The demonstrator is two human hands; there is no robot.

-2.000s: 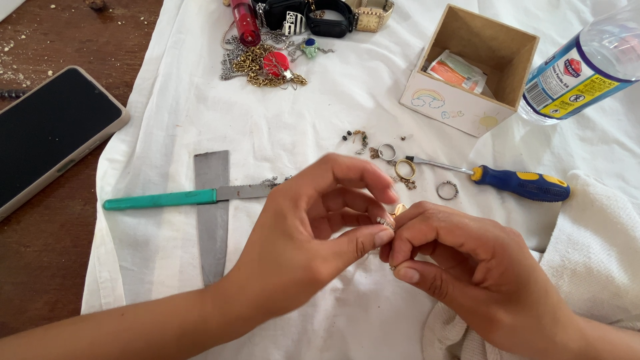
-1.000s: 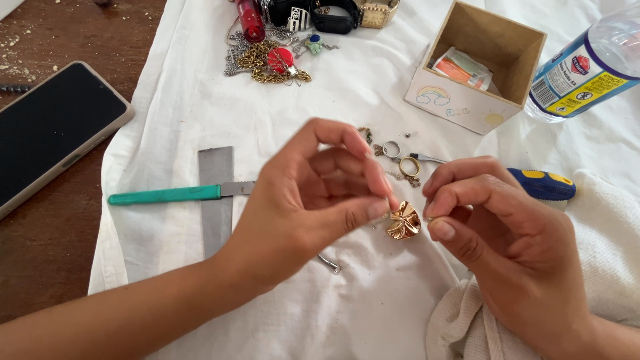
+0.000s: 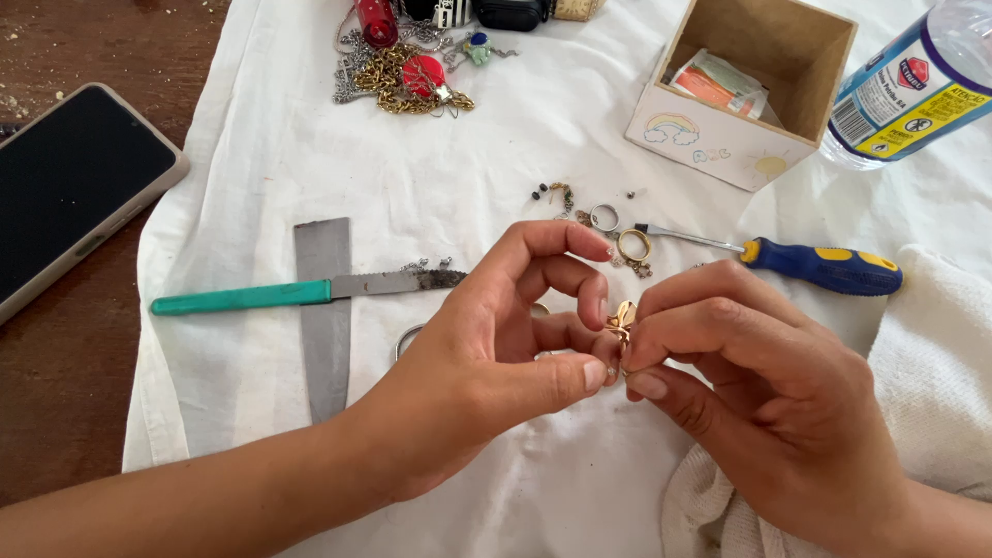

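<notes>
My left hand point(image 3: 511, 341) and my right hand point(image 3: 752, 387) meet over the white cloth, fingertips almost touching. A shiny gold-coloured jewelry piece point(image 3: 621, 319) shows between them, at my right fingertips. My left thumb and a finger pinch a tiny clear or silvery bit point(image 3: 611, 371); what it is cannot be told. Just beyond the hands lie a silver ring point(image 3: 604, 218), a gold ring point(image 3: 634, 245) and a small beaded chain point(image 3: 559, 198). A flat screwdriver with a blue and yellow handle point(image 3: 825, 266) rests to their right. Left of my left hand, a green-handled serrated knife point(image 3: 244, 297) lies across a grey metal blade point(image 3: 324, 333).
Tangled chains point(image 3: 387, 74) lie at the top, near a red tube point(image 3: 377, 22). A wooden box point(image 3: 721, 147) holding packets and a clear bottle point(image 3: 907, 85) stand at upper right. A phone point(image 3: 74, 178) is on the wooden table; a knitted cloth point(image 3: 938, 364) lies at right.
My hands, apart a second ago with the gold-coloured piece between them, have come together again. The screwdriver's shaft and handle show more fully than a second ago.
</notes>
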